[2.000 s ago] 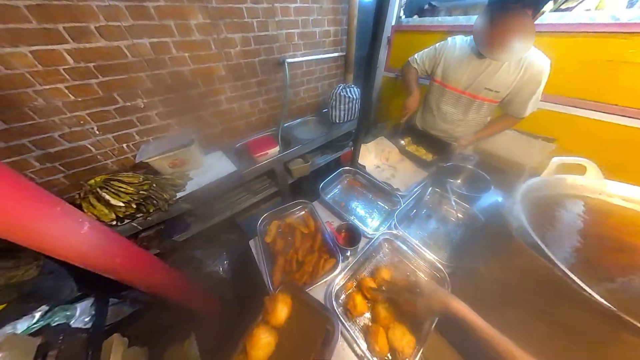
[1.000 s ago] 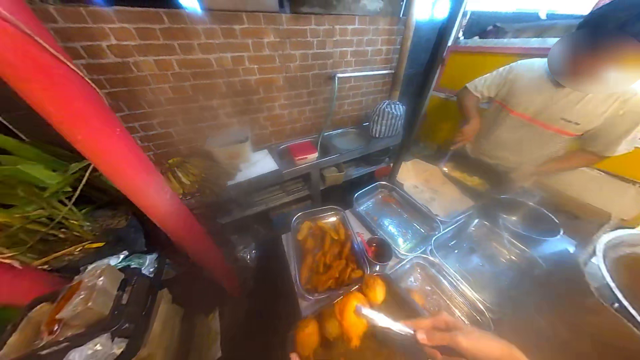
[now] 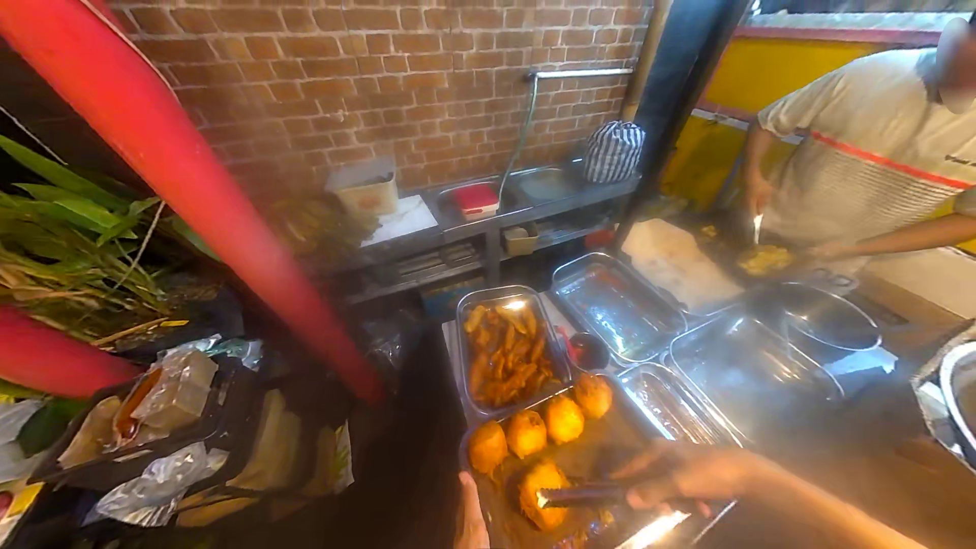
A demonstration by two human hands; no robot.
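Note:
My right hand [image 3: 679, 476] is closed on a pair of tongs [image 3: 583, 496], whose tips are at a round orange-brown fried food piece [image 3: 541, 496] in a metal tray. Several similar fried balls [image 3: 526, 433] lie in a row along the tray's far side. At the tray's near left edge is my left hand [image 3: 473, 515], only its fingers in view; it appears to hold the rim. Just beyond, a metal tray [image 3: 460, 335] holds long golden fried pieces [image 3: 507, 354]. A small cup of dark red sauce [image 3: 589, 351] stands beside it.
Metal trays [image 3: 618, 305] sit to the right, near a round pan [image 3: 831, 316]. Across the table a person [image 3: 862, 145] works with a utensil over yellow food. A red pole [image 3: 229, 191] slants at left, beside a black crate [image 3: 152, 450] of packaging. A counter [image 3: 457, 229] lines the brick wall.
The view has swung left and down. The tongs have gone to a ball nearer me, and more balls now lie in a row in the near tray.

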